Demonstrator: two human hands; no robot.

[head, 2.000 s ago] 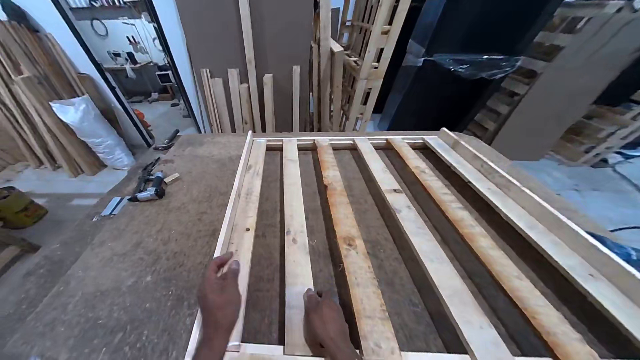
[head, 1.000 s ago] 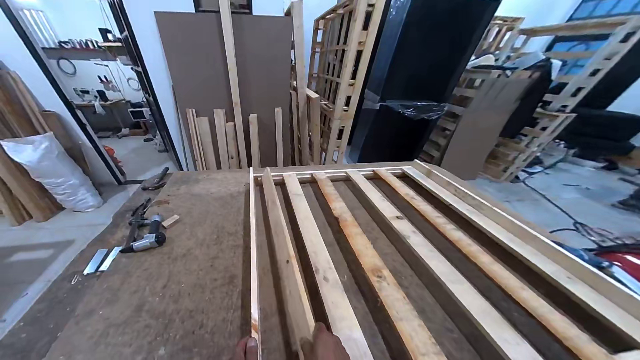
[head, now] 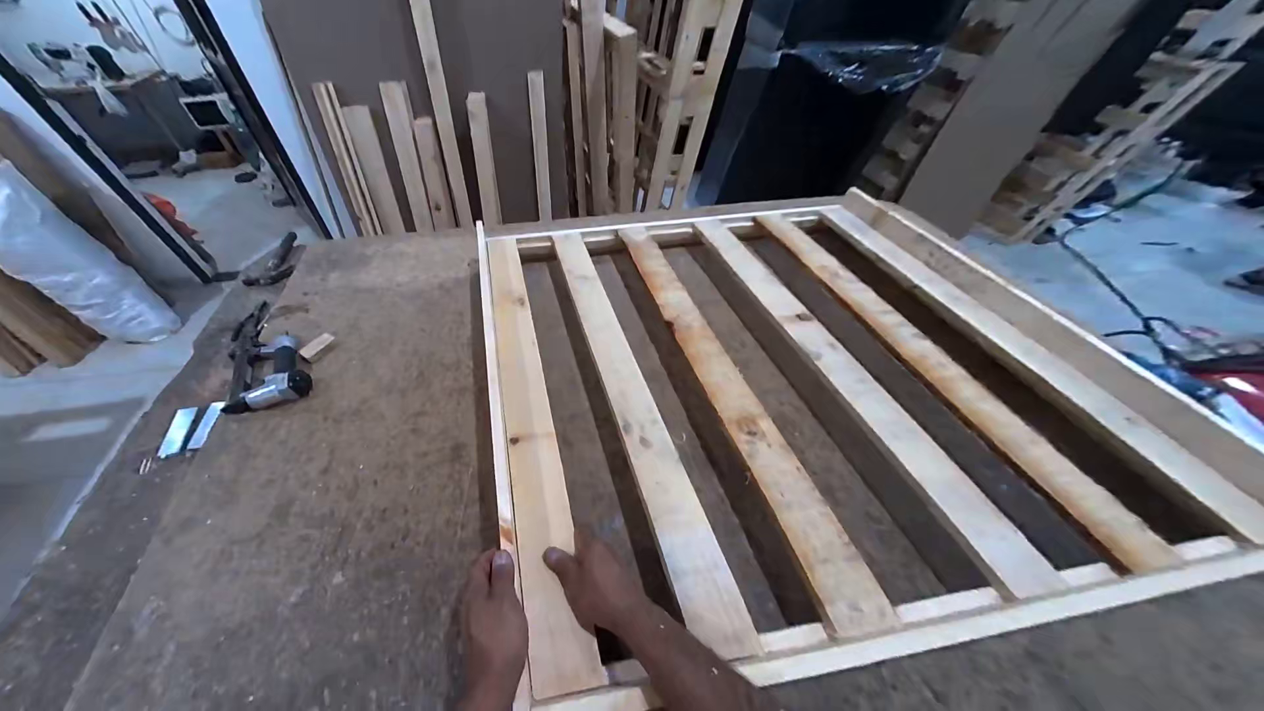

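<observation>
A rectangular wooden frame [head: 987, 647] with several slats lies on a brown work table [head: 336, 513]. My left hand [head: 496, 617] grips the thin left side board [head: 497, 434] of the frame near its front end. Beside it, my right hand [head: 592, 588] has its thumb on top of the leftmost slat [head: 533, 444] and its fingers down over the slat's right edge. That slat lies flat along the side board. To its right run the other slats, such as a pale one [head: 642, 425] and a browner, knotty one [head: 750, 425], with gaps between them.
On the table's left part are a pneumatic nailer [head: 272, 380], a small wood block [head: 317, 347], strips of nails [head: 193, 430] and a dark tool [head: 272, 265]. Upright boards [head: 405, 148] lean behind the table. A plastic-wrapped bundle [head: 79, 257] stands left; a cable [head: 1116, 281] lies on the floor at right.
The leftmost slat, tilted on its edge one second ago, now lies flat against the side board. My right hand has moved from the second slat, where it was two seconds ago, to the leftmost one.
</observation>
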